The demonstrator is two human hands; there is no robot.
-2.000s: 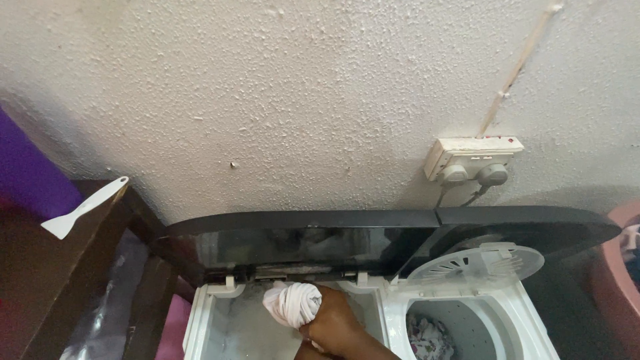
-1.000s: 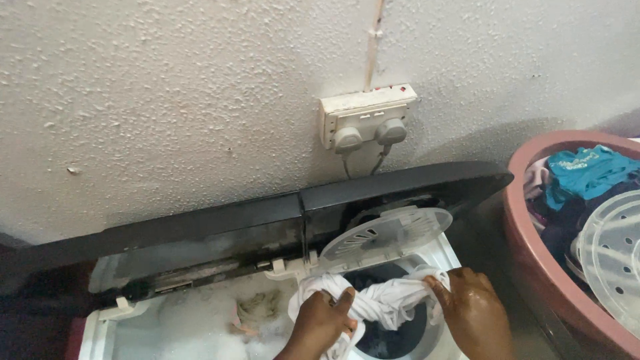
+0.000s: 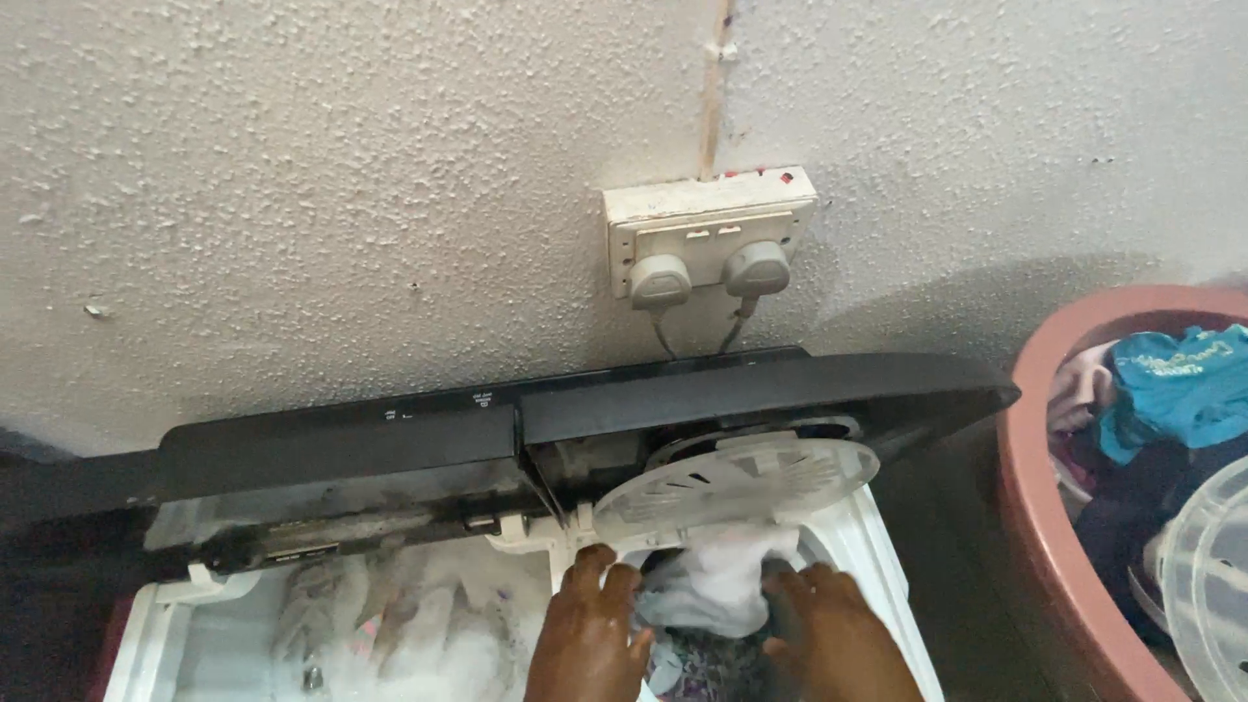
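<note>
Over the round spin tub at the right of a white twin-tub washing machine (image 3: 892, 585) are both my hands. A white cloth (image 3: 717, 585) lies between them at the tub's mouth, above darker patterned clothes (image 3: 707, 663). My left hand (image 3: 590, 634) is at the cloth's left side, fingers apart. My right hand (image 3: 838, 634) is slightly blurred at its right side; whether its fingers grip the cloth is unclear. Behind the cloth stands a tilted, translucent slotted spin cover (image 3: 746, 483). Wet clothes (image 3: 419, 614) lie in cloudy, foamy water in the left wash tub.
The machine's dark lids (image 3: 760, 390) stand raised against the textured wall. Above them is a wall socket (image 3: 712, 234) with two plugs and cords. At the right, a pink basin (image 3: 1033, 487) holds a blue garment (image 3: 1180, 380), other clothes and a translucent perforated lid (image 3: 1209, 575).
One second ago both hands held the white cloth stretched and twisted above the spin tub; now it is bunched at the tub's mouth. The view has shifted right since the first frame.
</note>
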